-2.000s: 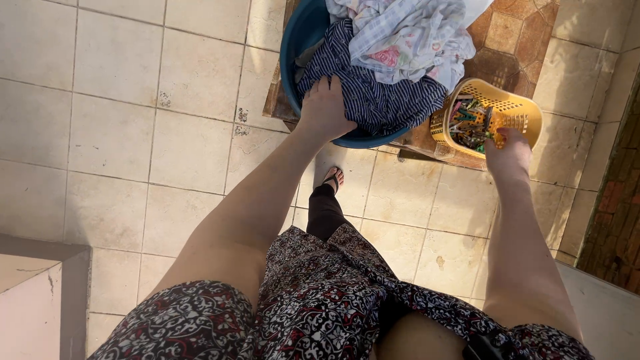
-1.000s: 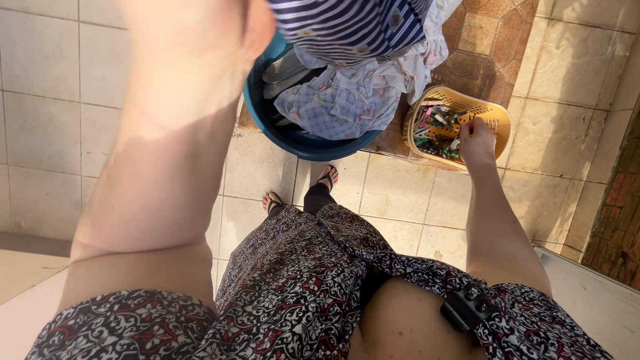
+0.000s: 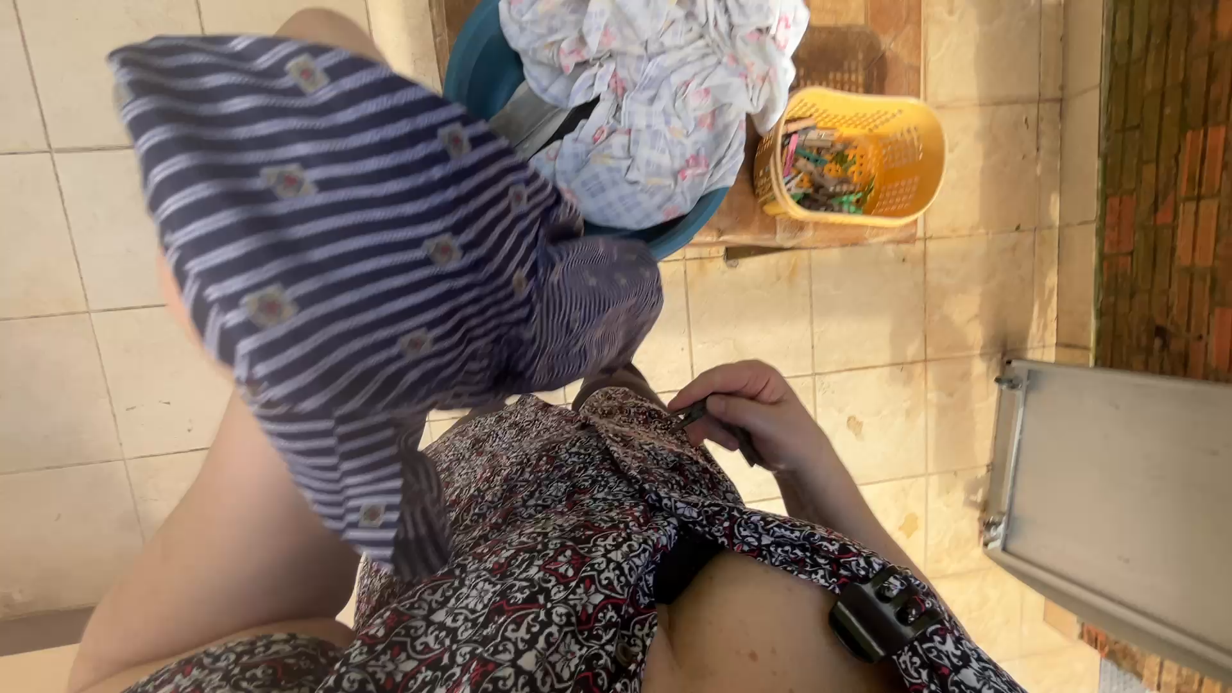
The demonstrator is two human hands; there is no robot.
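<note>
A navy-and-white striped cloth with small flower motifs (image 3: 385, 250) is raised close to the camera, hanging over my left arm. My left hand (image 3: 332, 31) is mostly hidden behind it; only some skin shows past its top edge, and the cloth hangs from that hand. My right hand (image 3: 756, 414) pinches a dark clothespin (image 3: 736, 438) in front of my patterned dress. Light floral and checked laundry (image 3: 654, 115) fills a blue tub (image 3: 474, 58) ahead. To the right of the tub stands a yellow plastic basket (image 3: 905, 164) with several clothespins (image 3: 823, 173) in it.
The tub and basket stand on a brown tiled patch (image 3: 731, 226) of the pale tile floor (image 3: 866, 318). A grey metal-framed panel (image 3: 1116, 491) juts in at the right, below a strip of brickwork (image 3: 1169, 192). A black clip (image 3: 881, 616) is fastened to my dress.
The striped cloth, in the tub in the oldest frame, is now raised well out at the left. My right hand has left the basket and come back toward my body with a clothespin.
</note>
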